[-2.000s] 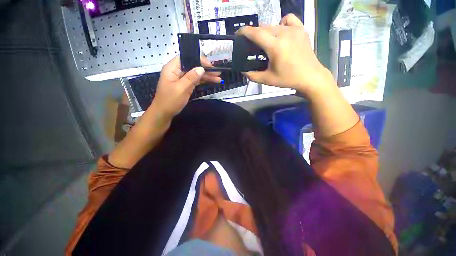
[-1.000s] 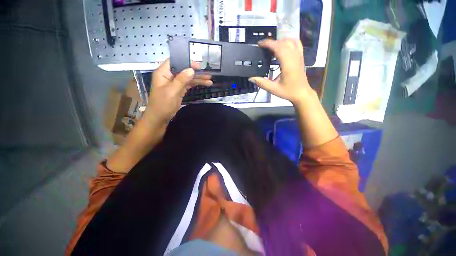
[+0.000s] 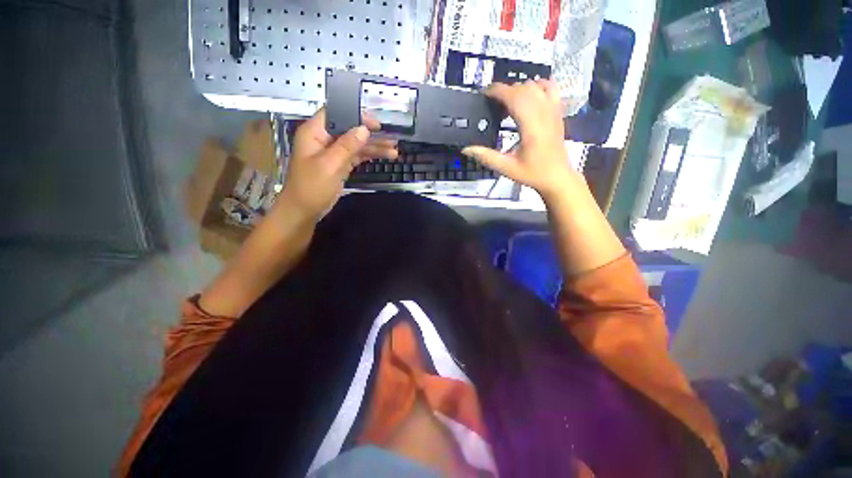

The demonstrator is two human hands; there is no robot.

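A dark grey faceplate (image 3: 432, 110) is held flat between my two hands above the keyboard (image 3: 420, 168). It has a rectangular window near its left end and small pale openings towards its right end. My left hand (image 3: 329, 157) holds the left end, thumb near the window's lower edge. My right hand (image 3: 531, 131) holds the right end between thumb and fingers. A second dark faceplate (image 3: 525, 73) lies on the newspaper (image 3: 500, 33) behind, partly hidden by the held one.
The perforated plate (image 3: 327, 42) with a dark bar (image 3: 238, 33) is at the upper left. A mouse pad (image 3: 612, 70) is at the right. Another faceplate (image 3: 666, 173) lies on wrapping paper (image 3: 715, 131) on the green surface. A cardboard box (image 3: 220, 201) and blue crate (image 3: 532, 261) are below.
The faceplate was tilted at first and now faces up at me, still in both hands. The view has shifted, so the table and bench appear further right and the dark bar higher.
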